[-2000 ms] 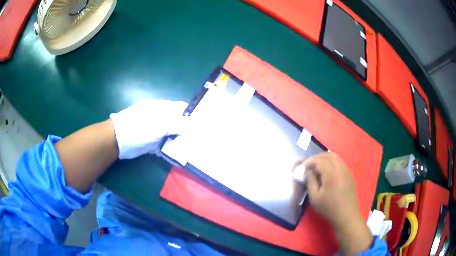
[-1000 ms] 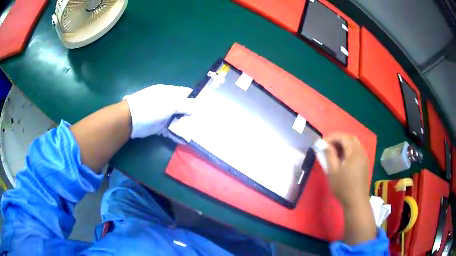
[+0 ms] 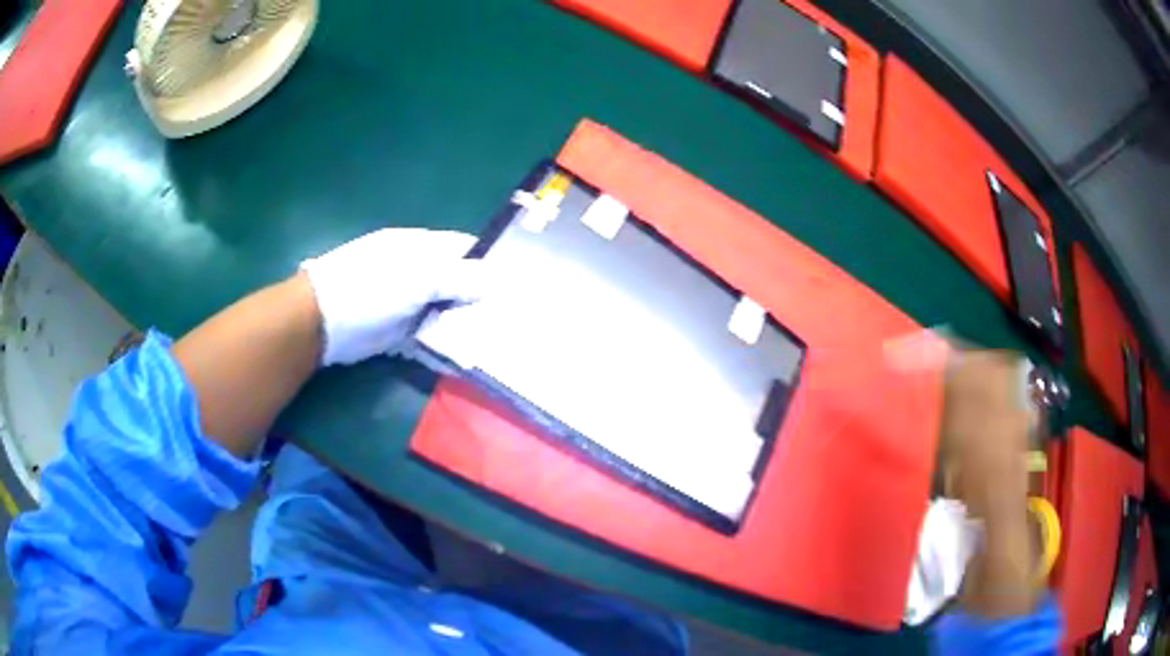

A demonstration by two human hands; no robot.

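Observation:
A display panel [image 3: 629,352] with a glaring white face and black border lies over a red foam pad [image 3: 860,449], its left end reaching past the pad. White tabs sit on its upper edge and a small yellow piece at its upper left corner. My left hand [image 3: 391,295], in a white glove, grips the panel's left end. My right hand [image 3: 988,410], bare and blurred, is off the panel at the pad's right edge. A blurred whitish wipe [image 3: 919,349] shows at its fingertips. My right hand partly hides the solvent bottle, whose metal top [image 3: 1050,385] shows.
A cream fan [image 3: 225,58] stands at upper left. More dark panels [image 3: 783,67] lie on red pads along the far side and right. A white wipe heap [image 3: 941,561] and a partly hidden yellow tape roll [image 3: 1044,538] are at lower right. A round white tub [image 3: 58,346] is at left.
My right hand has moved right, away from the panel's right end, towards the bottle. My left hand still grips the panel. The far panels have shifted leftwards in view.

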